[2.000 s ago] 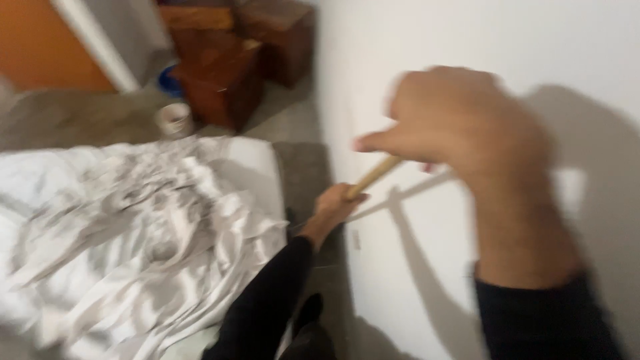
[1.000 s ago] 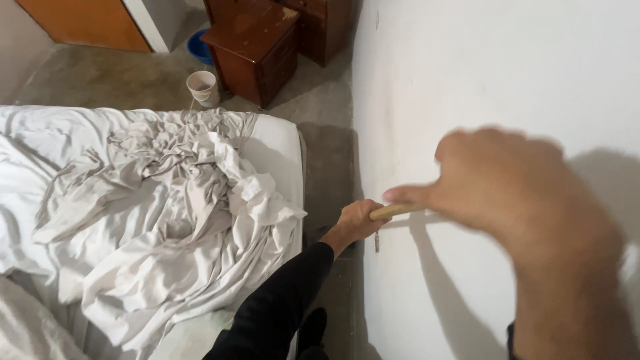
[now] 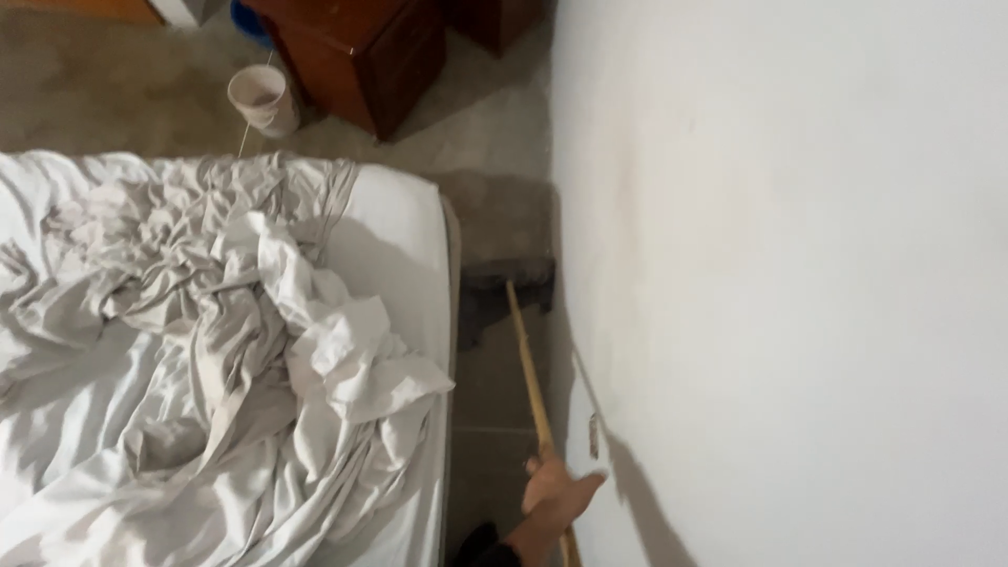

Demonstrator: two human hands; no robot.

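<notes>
My left hand (image 3: 555, 492) is low in the view, its fingers around a long wooden pole (image 3: 529, 370) and its thumb pointing out toward the wall. The pole slants up and slightly left from the hand, and its lower length shows again below the wrist. At its far end lies a dark, soft-looking mass (image 3: 504, 291), perhaps a mop head or cloth, on the floor between bed and wall. My right hand is out of view.
Left of the gap stands a bed with a white mattress (image 3: 394, 244) and rumpled sheets (image 3: 236, 339). The white wall (image 3: 787, 276) bounds the right side. Beyond the bed are a whitish bucket (image 3: 264, 102), a blue basin (image 3: 250, 22) and brown wooden furniture (image 3: 362, 71).
My right hand, near the pole's end in both earlier frames, has left the view. The pole now stretches out ahead of my left hand, with the dark mass in sight at its end.
</notes>
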